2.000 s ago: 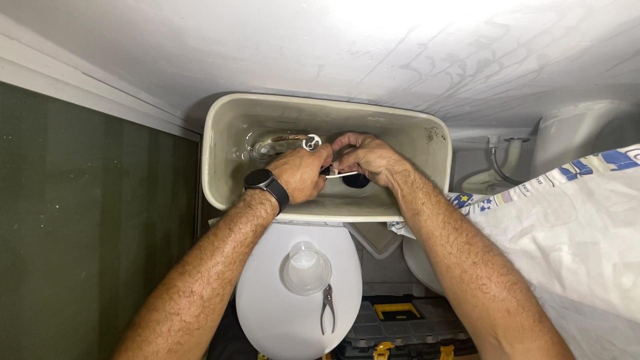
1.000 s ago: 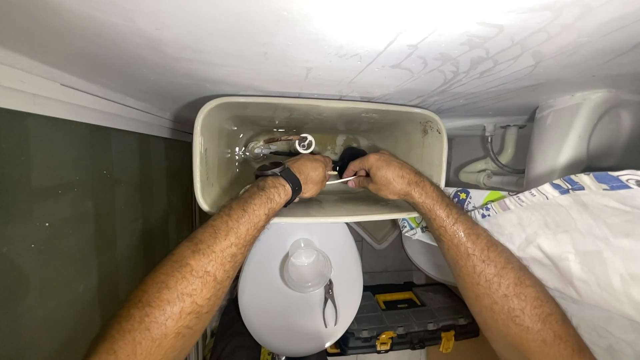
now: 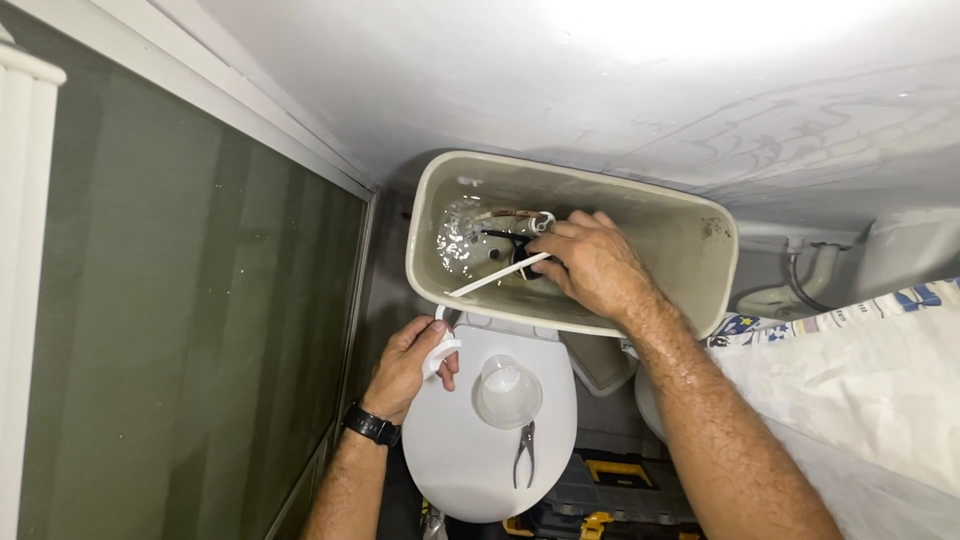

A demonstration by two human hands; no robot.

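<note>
An uncovered toilet cistern [image 3: 660, 300] has some water in its left part. My left hand [image 3: 409, 367], wearing a black watch, grips a white plastic flush handle [image 3: 442, 352] outside the front left corner of the cistern. A thin white lever arm [image 3: 499, 276] runs from near that corner to my right hand [image 3: 592, 259]. The fingertips of my right hand are at the arm's far end, inside the cistern, over a black valve part [image 3: 521, 251]. Behind them are a white plastic fitting [image 3: 541, 220] and a brownish rod [image 3: 514, 214].
On the closed toilet lid [image 3: 450, 472] stand a translucent plastic tub [image 3: 508, 394] and slip-joint pliers [image 3: 525, 457]. A black and yellow toolbox [image 3: 622, 495] lies below on the floor. White fabric [image 3: 862, 382] hangs at the right, near a braided hose [image 3: 799, 285]. A green glass panel [image 3: 187, 315] borders the left.
My left hand has left the cistern's interior for its front left corner, where it holds the white handle. My right hand stays inside the cistern. The view has shifted and turned.
</note>
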